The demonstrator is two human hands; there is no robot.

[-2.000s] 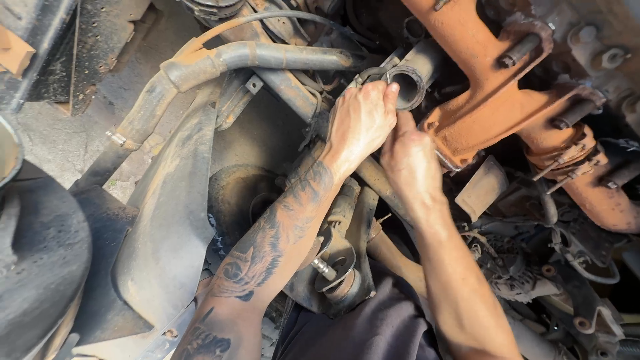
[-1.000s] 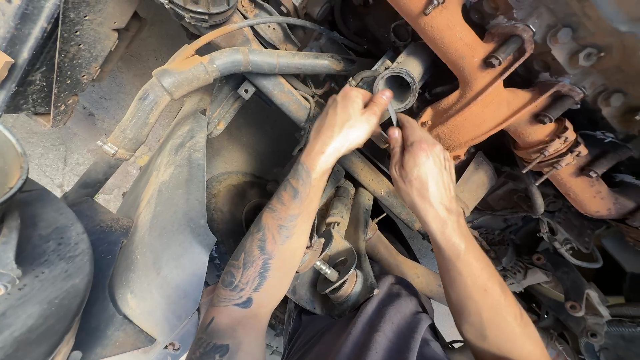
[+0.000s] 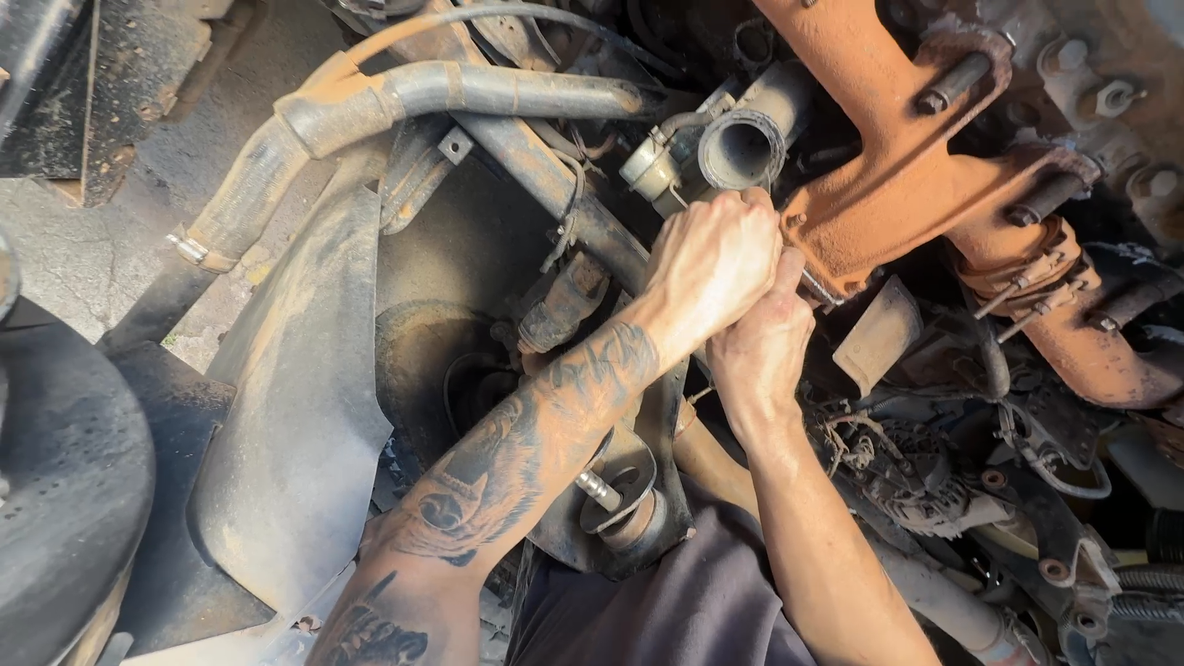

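Just below the open round mouth of a metal pipe housing point(image 3: 743, 151), my left hand point(image 3: 717, 259) is closed, fingertips turned down at the housing's lower edge. My right hand point(image 3: 766, 338) presses close under it, fingers curled, thumb side against the left hand. Whatever lies between the fingers is hidden, so I cannot tell what either hand holds. Left of the mouth sits a small pale metal fitting point(image 3: 650, 168). The rust-orange exhaust manifold point(image 3: 888, 213) stands right beside both hands.
A large dusty hose point(image 3: 254, 185) with a metal clamp point(image 3: 192, 250) curves along the left. A grey curved panel point(image 3: 296, 388) lies below it. A diagonal metal frame tube point(image 3: 555, 185) runs under the left hand's side. Wiring and an alternator point(image 3: 925, 472) lie at the lower right.
Both hands have drawn close together and moved down off the round mouth, which now shows fully. A second ago a thin pointed item showed at the right hand's fingers; it is now hidden.
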